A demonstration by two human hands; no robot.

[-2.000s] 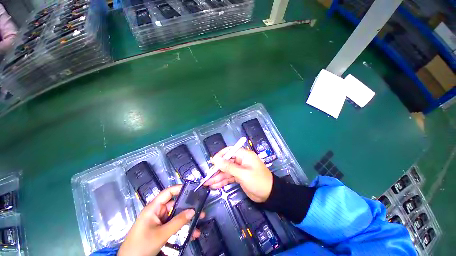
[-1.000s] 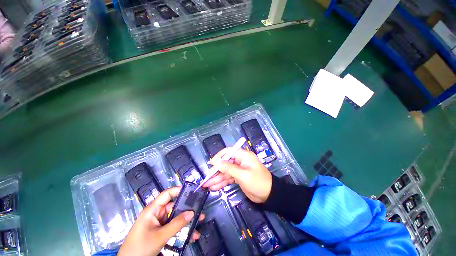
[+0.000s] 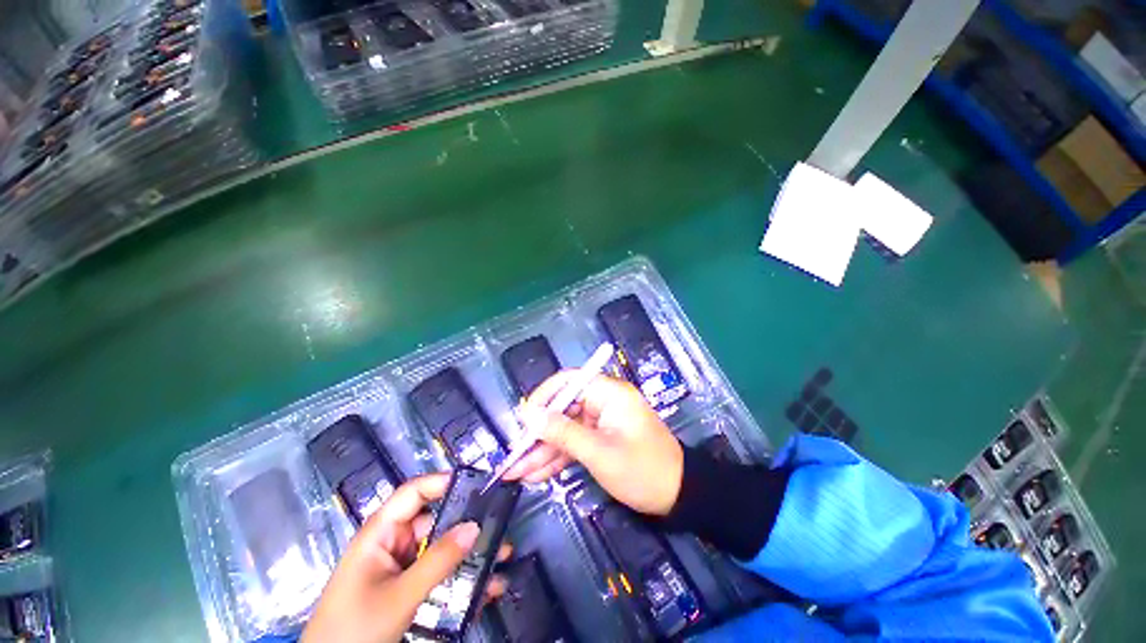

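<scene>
My left hand [image 3: 392,568] holds a black phone housing [image 3: 468,553] tilted above the clear blister tray [image 3: 201,484], thumb on its face. A blue-white board shows at the housing's lower end. My right hand [image 3: 606,440] holds slim pale tweezers [image 3: 553,412] like a pen, the tip at the housing's upper part. Whether the tip grips a part is too small to tell. Several black units [image 3: 638,352] lie in the tray's pockets; the far-left pocket holds no unit. My hands hide part of the tray.
Small black pads [image 3: 819,408] lie on the green mat [image 3: 503,214] at right. Two white sheets [image 3: 814,224] lie by a post [image 3: 892,82]. Stacked blister trays [image 3: 440,63] stand at the back and upper left. Other trays [image 3: 1038,502] show at right and left edges; blue racks stand upper right.
The tweezers' tip has shifted slightly down and left on the housing. The view has moved slightly. Both hands keep their holds, and the person's sleeve at upper left is no longer visible.
</scene>
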